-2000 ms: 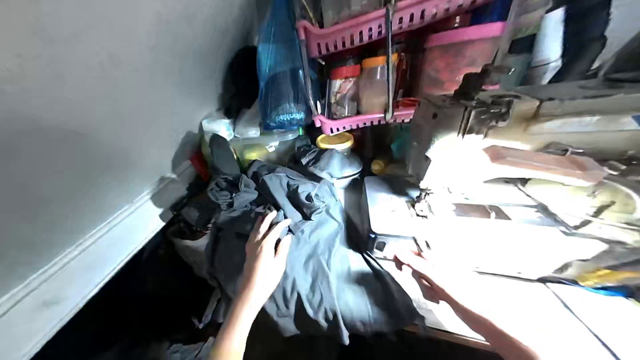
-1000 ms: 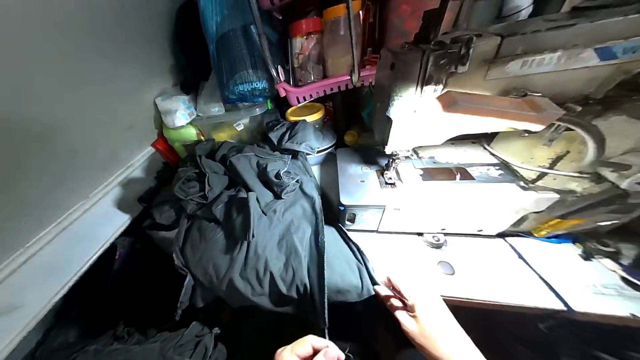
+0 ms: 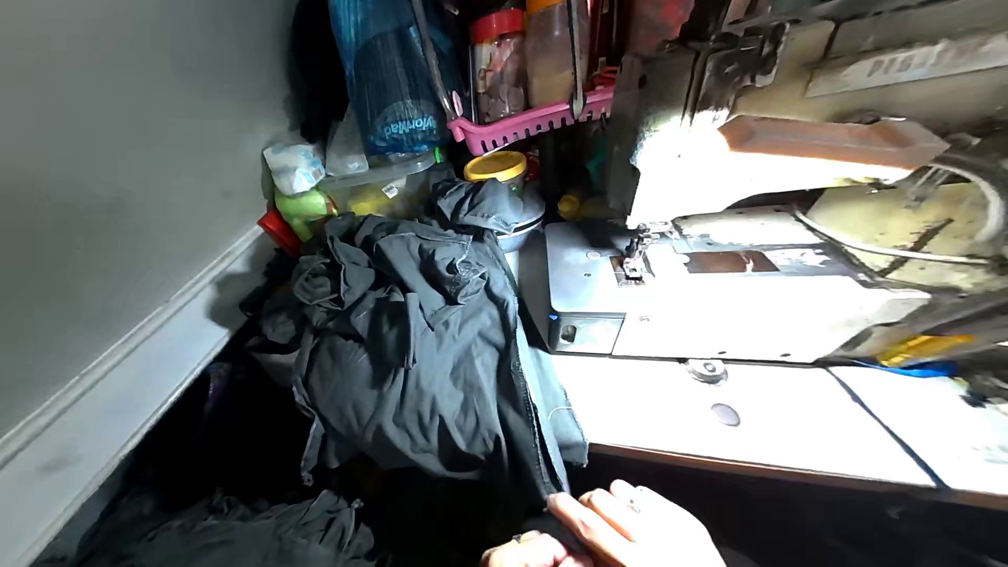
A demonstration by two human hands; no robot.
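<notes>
A dark grey garment (image 3: 425, 346) lies bunched to the left of an industrial sewing machine (image 3: 709, 291), with a seamed edge hanging over the table's front. At the bottom of the view, my left hand (image 3: 535, 551) grips the lower end of that edge; a ring shows on one finger. My right hand (image 3: 630, 524) pinches the same fabric edge just beside it, the two hands close together. The machine's presser foot (image 3: 633, 264) stands to the upper right of the hands, with no garment under it. The hands' lower parts are cut off by the frame.
A white tabletop (image 3: 772, 417) runs along the right. More dark cloth (image 3: 236, 531) lies at lower left. Behind stand a pink basket (image 3: 535, 122) with jars, a yellow-lidded jar (image 3: 496, 167) and a blue plastic bag (image 3: 398, 87). A wall (image 3: 142, 173) bounds the left.
My left hand has left the bunched garment, where it rested two seconds ago, and come down to the bottom. My right hand has moved from the table edge to join it on the fabric edge.
</notes>
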